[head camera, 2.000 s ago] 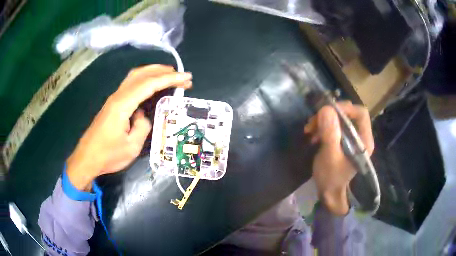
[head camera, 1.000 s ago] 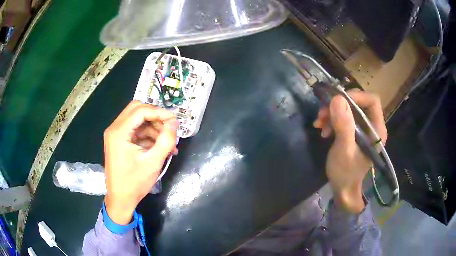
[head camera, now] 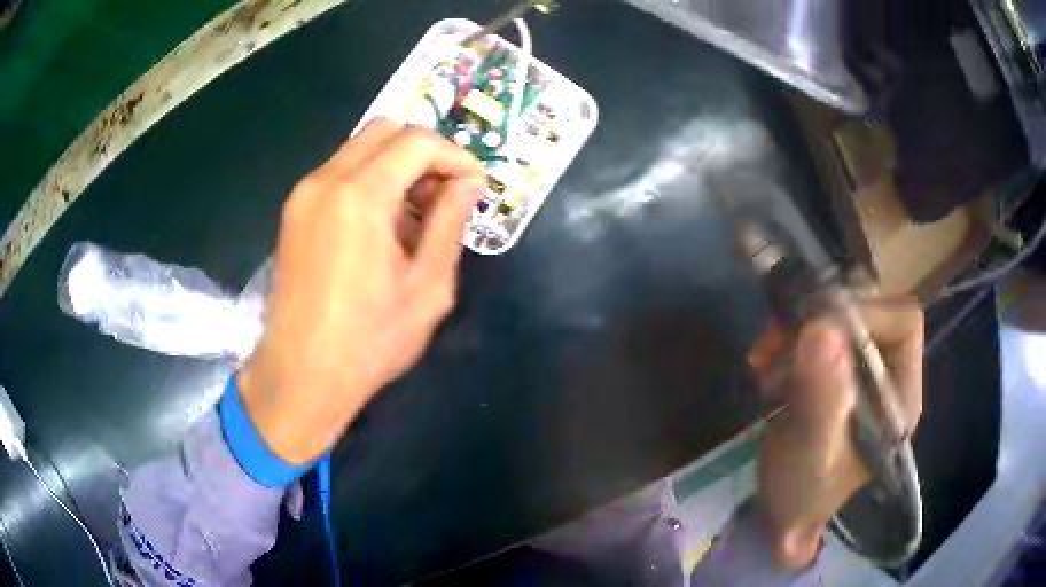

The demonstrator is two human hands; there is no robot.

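Note:
A white housing shell (head camera: pixel 554 161) lies open side up and slanted at the top centre. It holds a green circuit board (head camera: pixel 505 89) with a yellow transformer. A white wire loops over the board to a brass strip (head camera: pixel 505 18) at the shell's far edge. My left hand (head camera: pixel 367 252) has thumb and fingertips closed on the shell's near-left side and hides that part. A clear plastic bag (head camera: pixel 161 300) sticks out left of this hand. My right hand (head camera: pixel 843 401) holds a soldering iron (head camera: pixel 877 378), blurred, to the right and away from the shell.
A clear fume hood (head camera: pixel 780 46) hangs at the top right. A brown wooden surface (head camera: pixel 906 247) and dark equipment stand beyond the mat's right edge. A worn pale rail (head camera: pixel 109 120) curves along the upper left. A white plug (head camera: pixel 9 424) with a thin cord lies at the left edge.
The shell has turned end for end since the first frame, and my left hand has moved onto its near side. The hood now shows farther right. My right hand and iron appear lower and farther right.

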